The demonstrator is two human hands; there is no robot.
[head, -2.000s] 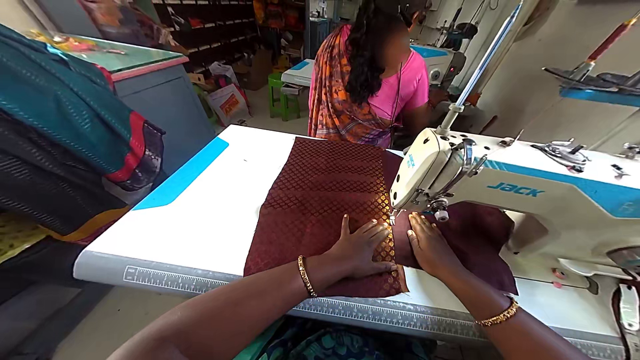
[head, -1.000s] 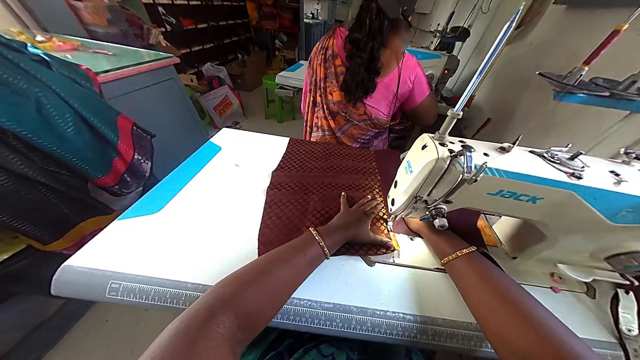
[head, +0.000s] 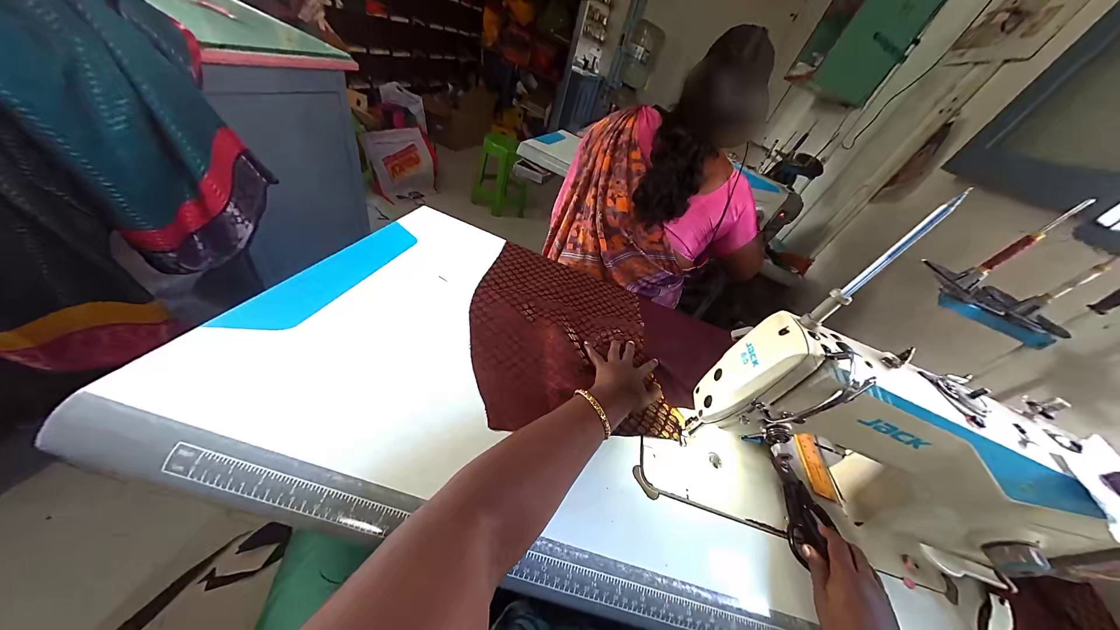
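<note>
Maroon patterned fabric with gold woven motifs lies on the white sewing table, its near right corner by the needle area of a Jack sewing machine. My left hand, wearing a gold bangle, rests on the cloth with fingers spread. Plain maroon cloth extends behind the machine head. At the lower right, my right hand has its fingers at the handles of dark scissors, whose blades point toward the machine arm. An orange strip lies beside them.
A ruler-marked edge runs along the table front. Beyond the table, a person in pink and orange sits at another machine. Teal fabric hangs at the left near a blue-grey cabinet. A green stool stands behind. Thread holders are at the right.
My right hand has left the cloth by the needle and is now at the scissors. The patterned fabric has moved away from the table's front edge. The view has shifted.
</note>
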